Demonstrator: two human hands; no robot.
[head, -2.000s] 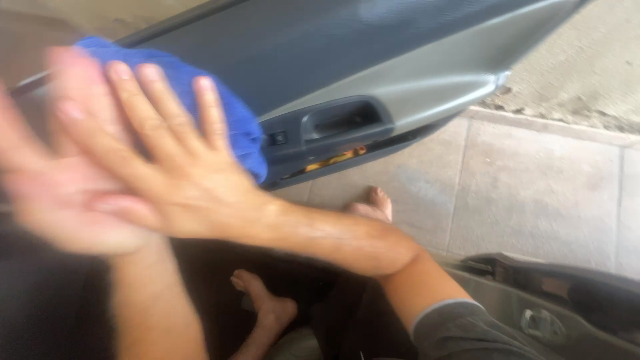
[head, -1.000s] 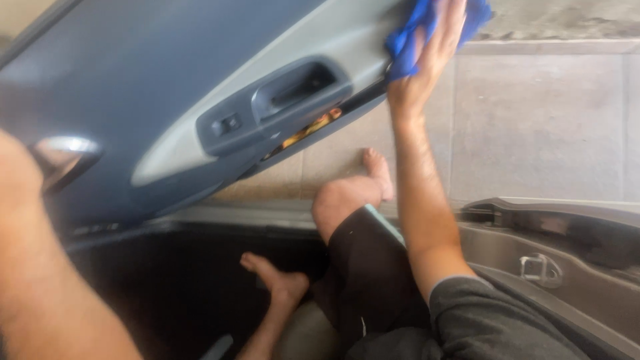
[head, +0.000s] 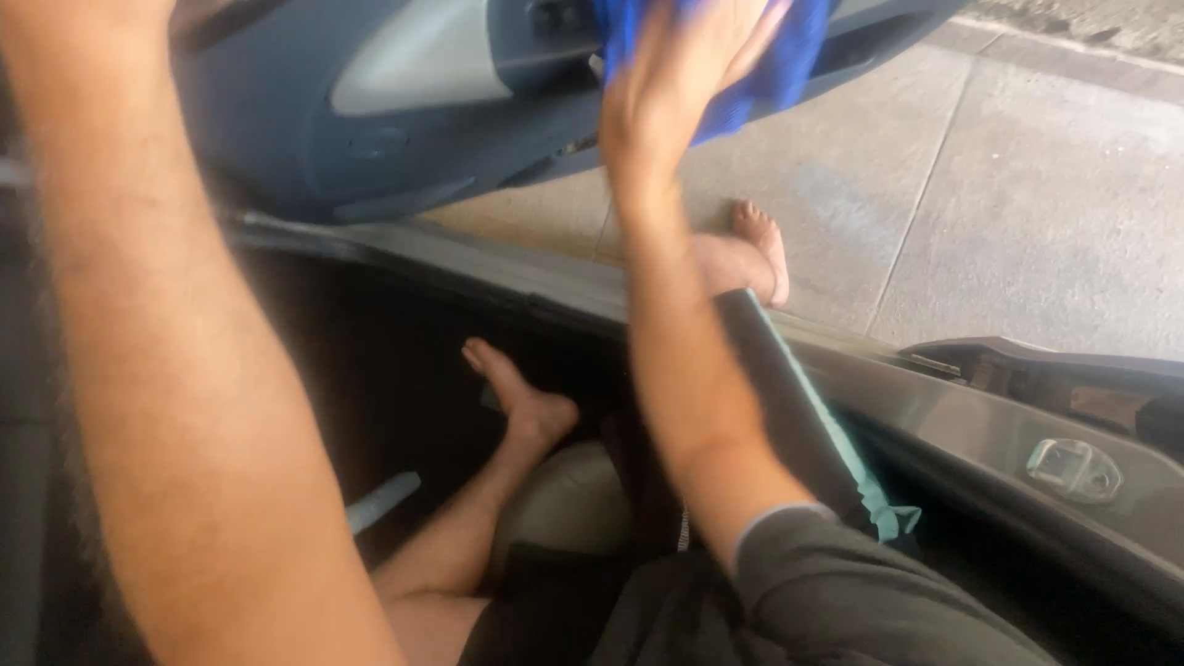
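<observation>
A blue cloth [head: 740, 83] lies under my right hand [head: 680, 83], pressed against the inner panel of an open car door [head: 268, 120]. The hand is blurred and some of its fingers run past the top edge, so its grip on the cloth does not show. Beside the cloth is the dark switch area [head: 555, 18] of the door's armrest, next to a light grey trim piece [head: 416, 60]. My left forearm rises along the left side, and only a part of my left hand [head: 199, 11] shows at the top edge; its fingers are mostly out of view.
The door sill [head: 444, 250] runs between the dark footwell and the paved floor [head: 860, 194]. One bare foot [head: 523, 388] is inside the car, the other [head: 763, 250] outside. At the right, a metal door striker [head: 1073, 470] sits on the car's frame.
Two seconds ago both hands were close together at the left by the blue cloth. My right hand has since moved away with the cloth, and from the door's far end back to its armrest. The view has shifted.
</observation>
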